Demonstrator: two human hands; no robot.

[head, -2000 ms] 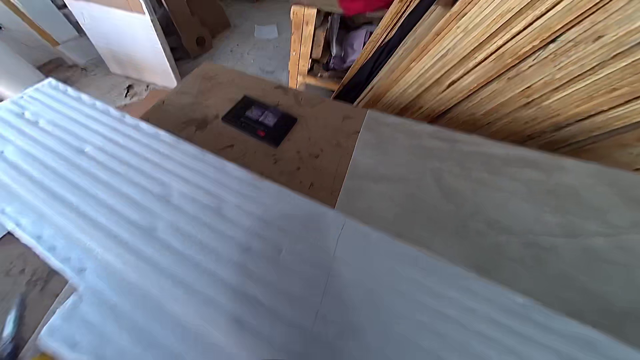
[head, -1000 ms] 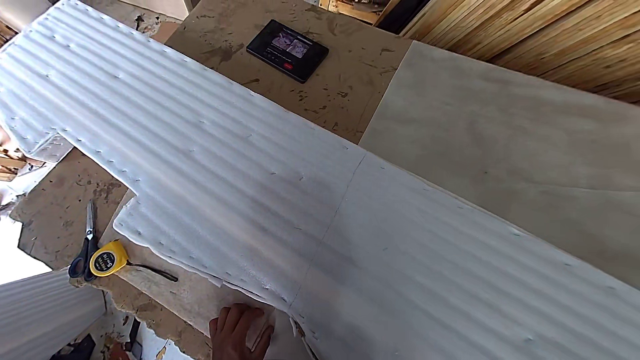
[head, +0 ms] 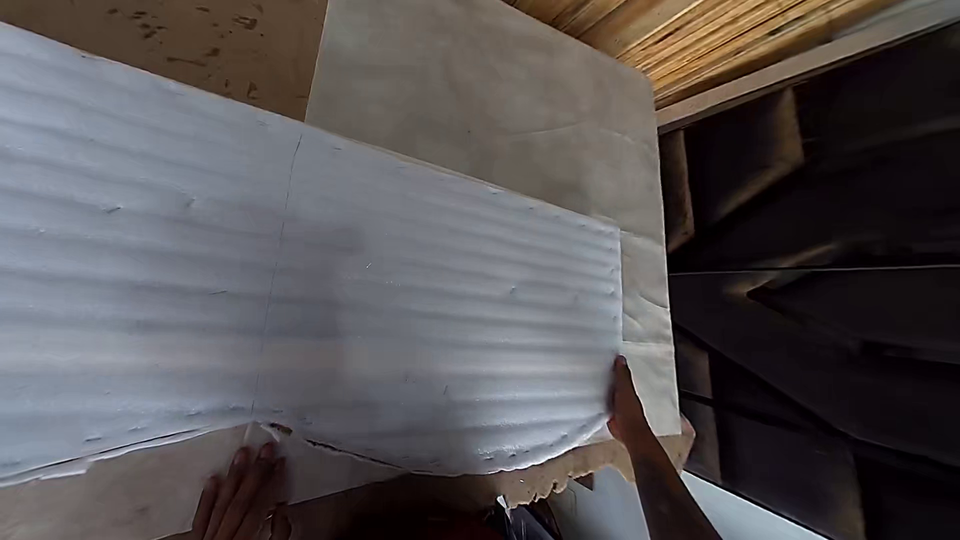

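Note:
A long panel covered in white ribbed foam sheet (head: 450, 322) lies across the work surface, with a thin line running over it left of the middle. Its near edge curves and shows staple-like marks. My left hand (head: 241, 491) rests by that near edge, fingers extended over the pale sheet (head: 135, 480) below, holding nothing. At the panel's right end my right hand (head: 624, 401) lies against the edge, its thumb and fingers partly hidden, so whether it grips the panel is unclear.
A large pale sheet (head: 480, 90) lies beneath and behind the panel, beside brown board (head: 225, 45). Stacked wooden boards (head: 720, 45) stand at the back right. Dark upholstered-looking pieces (head: 825, 315) fill the right side. The brown board's near edge (head: 536, 484) is ragged.
The view has swung right along the panel. My right hand now shows at its right end. The scissors, yellow tape measure and black device seen one second ago are out of view.

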